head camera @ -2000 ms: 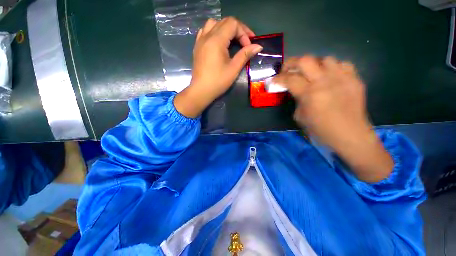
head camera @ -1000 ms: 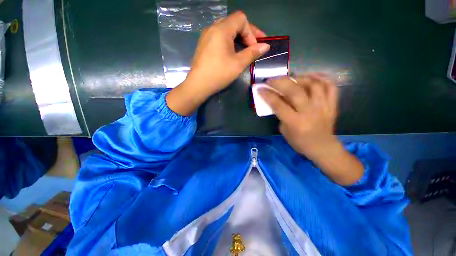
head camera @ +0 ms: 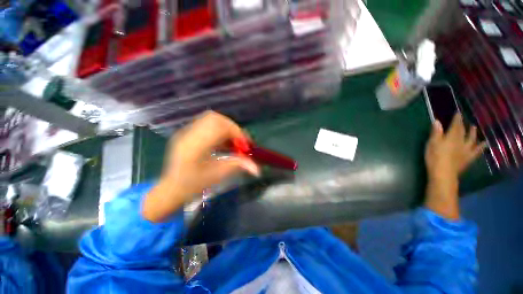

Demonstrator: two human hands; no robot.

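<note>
My left hand [head camera: 198, 163], blurred, holds the red handheld device [head camera: 269, 156] by one end, tilted so that a narrow side shows, above the green mat. My right hand [head camera: 450, 152] lies at the right with its fingers spread, fingertips at the lower edge of the smartphone [head camera: 442, 103]. The smartphone has a dark screen and a pale edge. No wiping pad shows in my right hand. The white card [head camera: 336, 144] lies flat on the mat between my hands.
Clear blister trays [head camera: 229, 74] with red devices are stacked at the far side; more trays [head camera: 499, 86] stand at right. A pale bottle [head camera: 397, 86] stands beside the smartphone. A silver-white strip [head camera: 116, 172] and bagged white item [head camera: 60, 175] are at left.
The view has shifted to show the far bench. My left hand has lifted and tilted the red device. My right hand has left the device, moved right to the smartphone, and the white pad no longer shows in it.
</note>
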